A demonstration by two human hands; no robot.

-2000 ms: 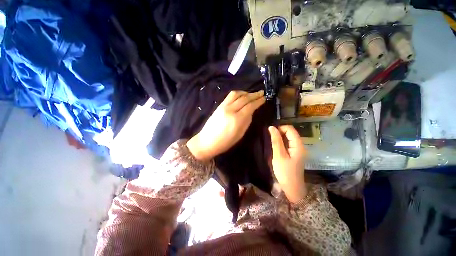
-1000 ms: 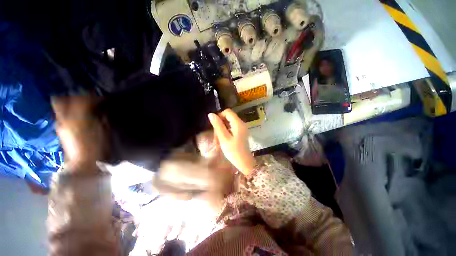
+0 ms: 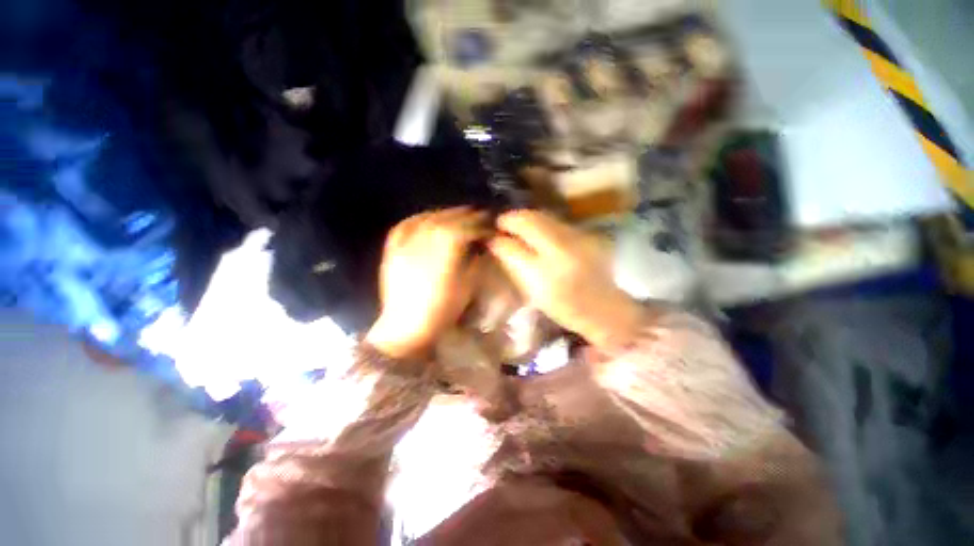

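Observation:
The frame is blurred. My left hand [image 3: 424, 279] and my right hand [image 3: 566, 272] are close together below the needle area [image 3: 500, 144] of the cream overlock machine [image 3: 467, 45]. Their fingertips meet at the lower right edge of the black garment piece [image 3: 374, 197] and pinch it. The fingers hide what else may be between them. The black cloth spreads from the hands up and to the left, beside the machine head.
Blue garments [image 3: 80, 235] lie at far left. Bright white cloth or paper [image 3: 246, 320] lies left of my left forearm. A smartphone [image 3: 748, 197] lies right of the machine. Yellow-black tape [image 3: 908, 96] runs at upper right. Grey garments [image 3: 865, 395] hang at lower right.
My left hand swung far left with the black cloth, then came back beside my right hand. The cloth's near edge has moved away from the needle area. The camera view has shifted.

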